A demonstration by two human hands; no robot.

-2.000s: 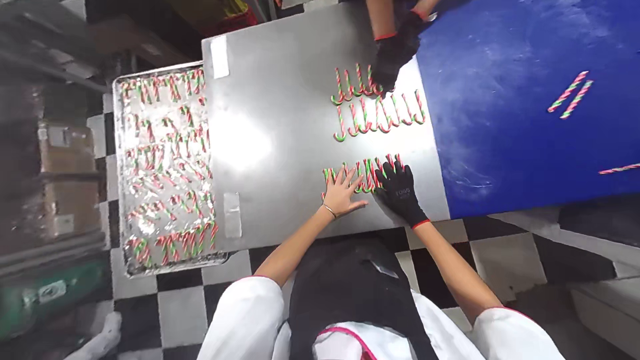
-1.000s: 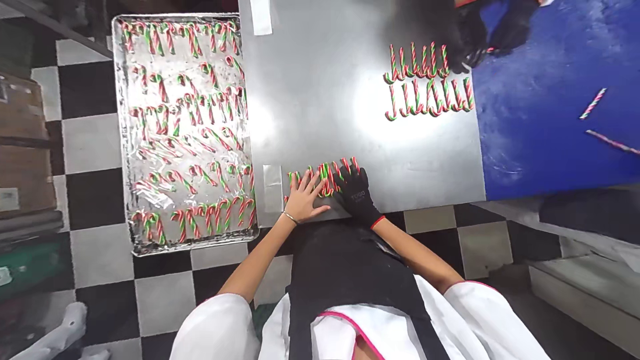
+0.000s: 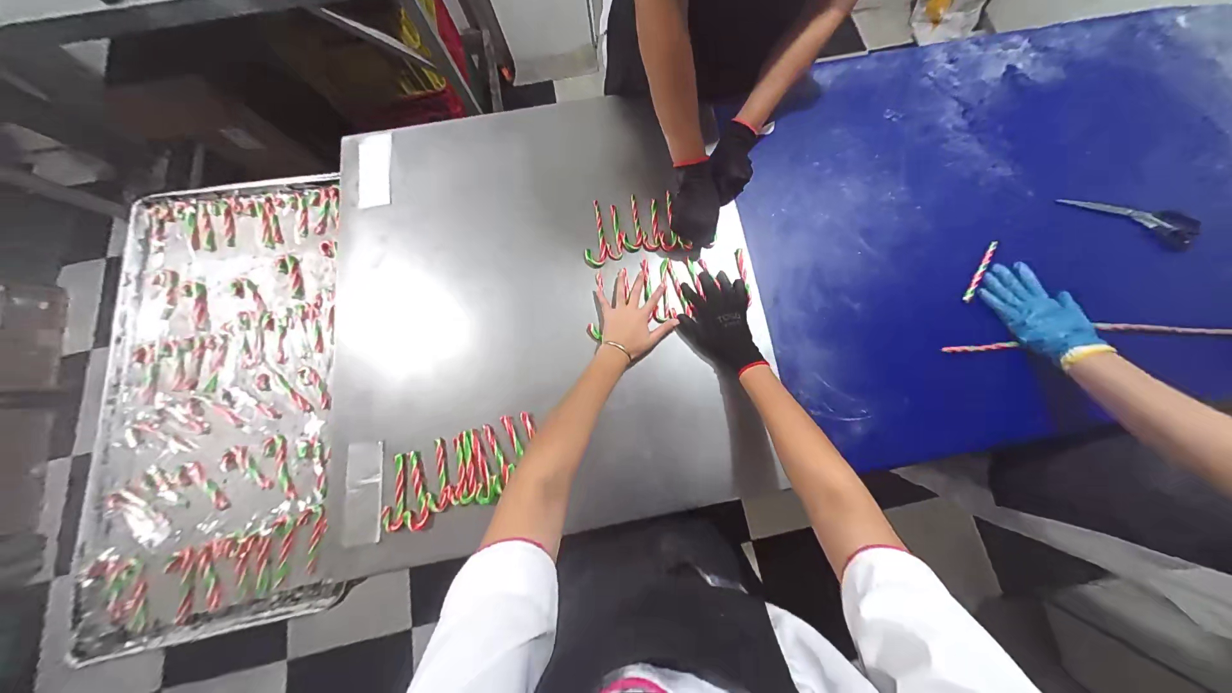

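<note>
My left hand (image 3: 630, 318), bare with a thin bracelet, lies with spread fingers over the left part of a row of red, green and white candy canes (image 3: 662, 289). Over the right part of that row is my right hand (image 3: 717, 313) in a black glove, its fingers also spread. The palms hide some of the canes. Just above, a second row of candy canes (image 3: 616, 236) lies on the metal tabletop (image 3: 462, 318). Near the front edge, a closely packed group of candy canes (image 3: 467, 467) lies beside my left forearm.
A foil-lined tray (image 3: 207, 385) of candy canes stands at the left. Across the table are a co-worker's black-gloved hands (image 3: 712, 188). On the blue mat (image 3: 895, 192) are a co-worker's blue-gloved hand (image 3: 1039, 308), candy pieces (image 3: 980, 271) and scissors (image 3: 1136, 219).
My hands have left the group near the front edge and moved up and right onto the farther row. A blue-gloved hand and scissors have come into view at the right.
</note>
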